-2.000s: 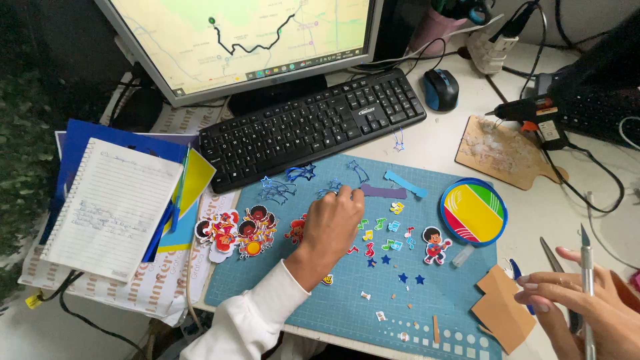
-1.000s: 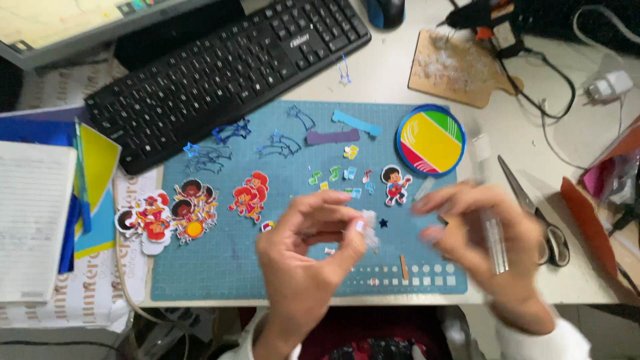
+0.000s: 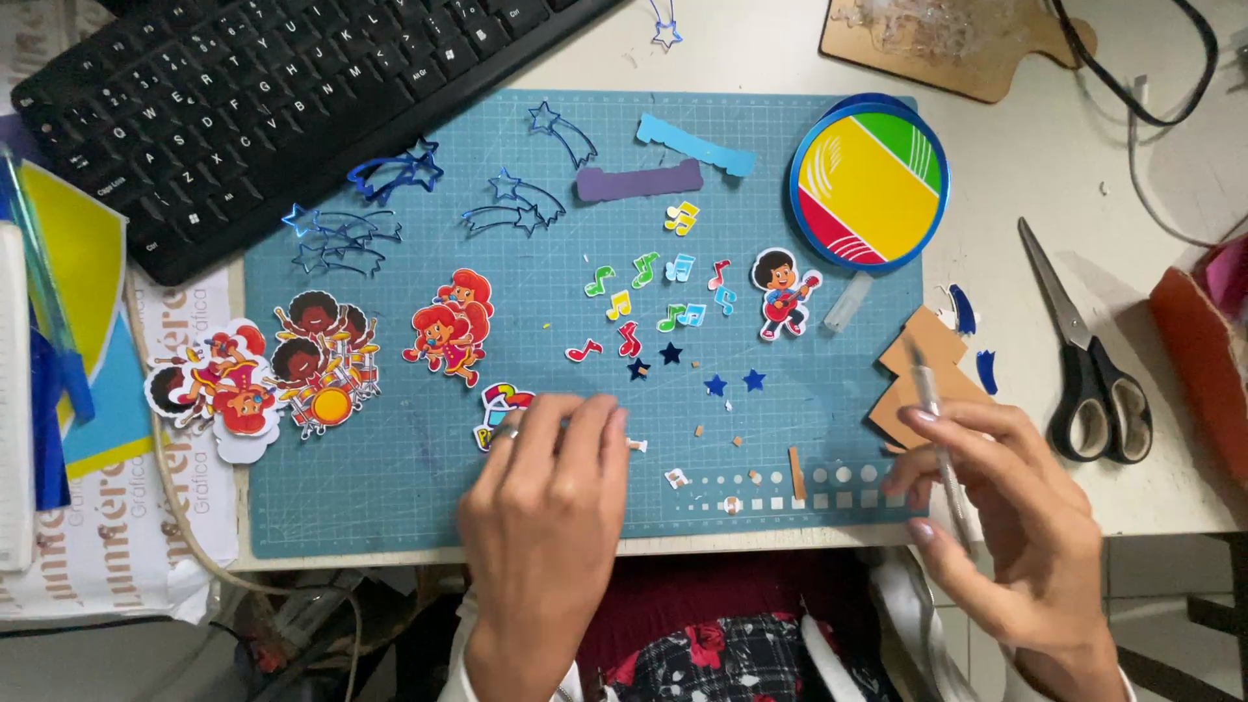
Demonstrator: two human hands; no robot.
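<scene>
On the teal cutting mat (image 3: pixel 409 507), my left hand (image 3: pixel 551 507) rests near the front edge, fingers bent down; whether they pinch anything is hidden. Just beyond its fingers a printed paper cutout (image 3: pixel 502 405) is partly covered. My right hand (image 3: pixel 1014 517) holds a craft knife (image 3: pixel 931 400), blade up, between thumb and fingers, beside pieces of brown card (image 3: pixel 921 366). Paper music notes (image 3: pixel 629 339) and dark blue stars (image 3: pixel 671 353) lie mid-mat. A guitar-player cutout (image 3: pixel 782 294) is right of them; singer cutouts (image 3: pixel 448 331) and drummer cutouts (image 3: pixel 322 366) lie left.
A black keyboard (image 3: pixel 244 107) borders the mat at upper left. Scissors (image 3: pixel 1082 361) lie at right, beyond the card. A round coloured tin (image 3: pixel 870 185), purple and blue paper strips (image 3: pixel 639 181) and blue star outlines (image 3: pixel 512 205) sit toward the back. A wooden board (image 3: pixel 936 44) is behind.
The left hand has lowered to the mat from above it, where it held something whitish one second ago. The right hand has moved beside the brown card. The view has shifted closer to the mat.
</scene>
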